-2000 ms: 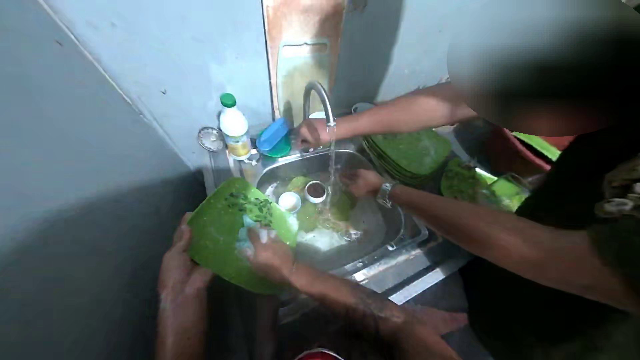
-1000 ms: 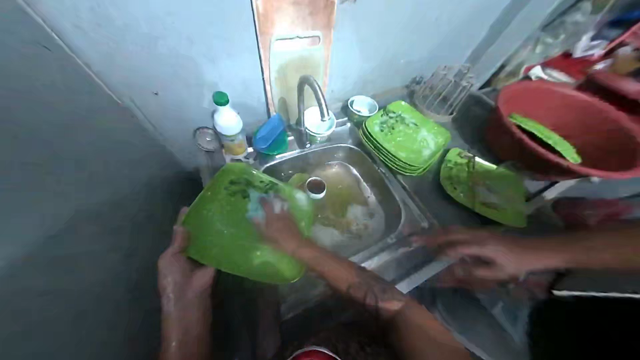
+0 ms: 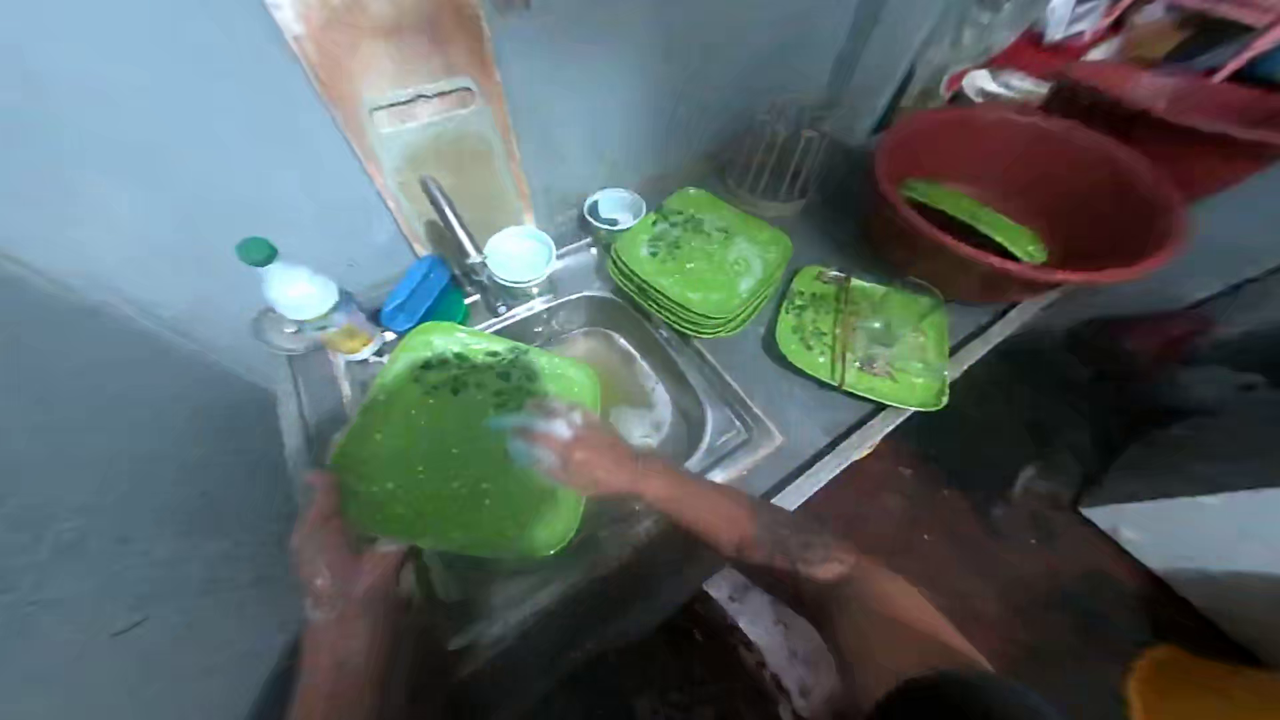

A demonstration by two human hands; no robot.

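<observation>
My left hand [image 3: 345, 555] grips the lower left edge of a square green plate [image 3: 430, 470] with a dark leaf pattern, tilted up over the near left part of the sink. Against the plate's right side, my right hand [image 3: 585, 455], blurred, presses a pale bluish scrubber [image 3: 530, 440]. Behind the plate lies the stainless steel sink basin [image 3: 690, 400], which holds cloudy water with foam. A stack of green plates [image 3: 705, 255] rests right of the basin, and another green plate [image 3: 890, 340] with a brown streak sits farther right.
Behind the sink are a faucet [image 3: 450, 220], white bowls [image 3: 520, 255], a blue brush or sponge [image 3: 415, 293] and a white bottle with a green cap [image 3: 300, 292]. A cutting board [image 3: 450, 150] leans on the wall. A red basin [image 3: 1040, 170] with a green item stands at right.
The other person, whose arms reached over the sink, has gone out of view. My right hand has stayed at the plate with the scrubber. The view has shifted toward the right.
</observation>
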